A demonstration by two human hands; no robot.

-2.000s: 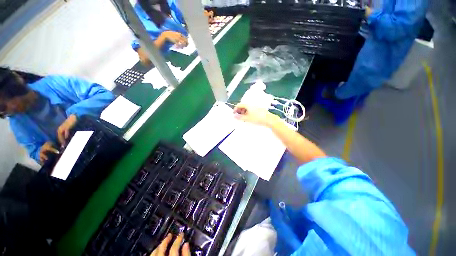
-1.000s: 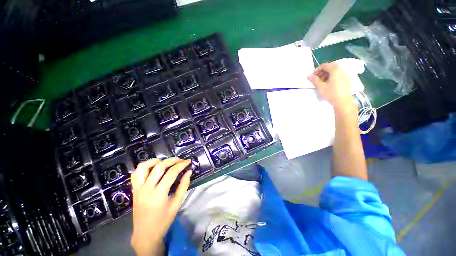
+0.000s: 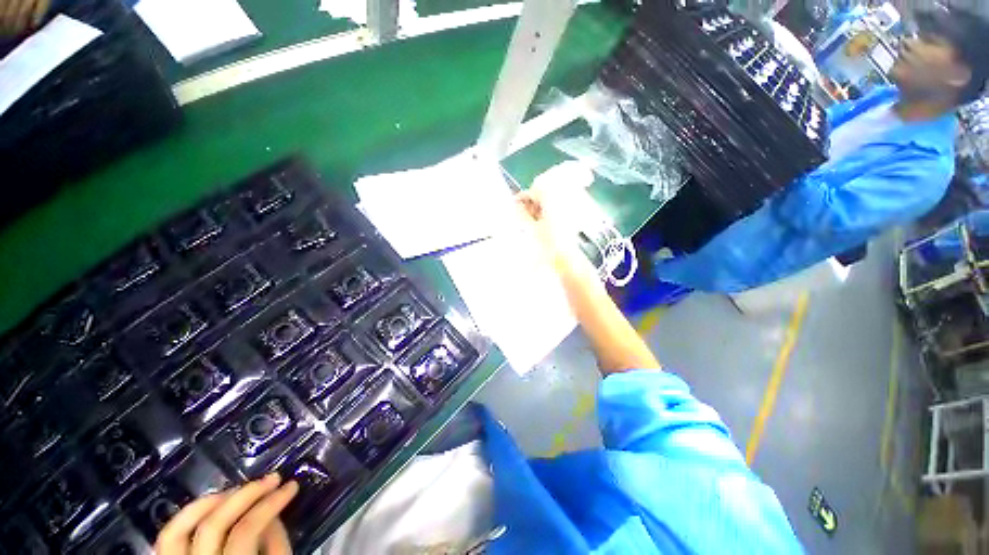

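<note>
The black blister tray [image 3: 233,374] with a grid of square pockets lies at the left and runs off the left edge. Small dark glossy parts [image 3: 287,328] show in its pockets. My left hand [image 3: 230,523] is at the bottom edge, cut off, its fingertips at a pocket near the tray's front; whether it grips a part is hidden. White sheets [image 3: 510,309] lie in two piles right of the tray. My right hand [image 3: 539,214] is small and overexposed at the far end of the sheets, fingers bent; what it holds cannot be told.
White cable [image 3: 620,260] and a crumpled clear bag [image 3: 629,141] lie beyond the sheets. A pale post [image 3: 521,81] stands on the green bench [image 3: 325,108]. Stacked black trays [image 3: 716,119] are at the back right, with a person [image 3: 846,184] in blue beside them. Another stack [image 3: 81,108] is upper left.
The view has swung to the right, bringing in the tray stack and the person. My left hand stays at the tray's front and my right hand stays at the far end of the sheets.
</note>
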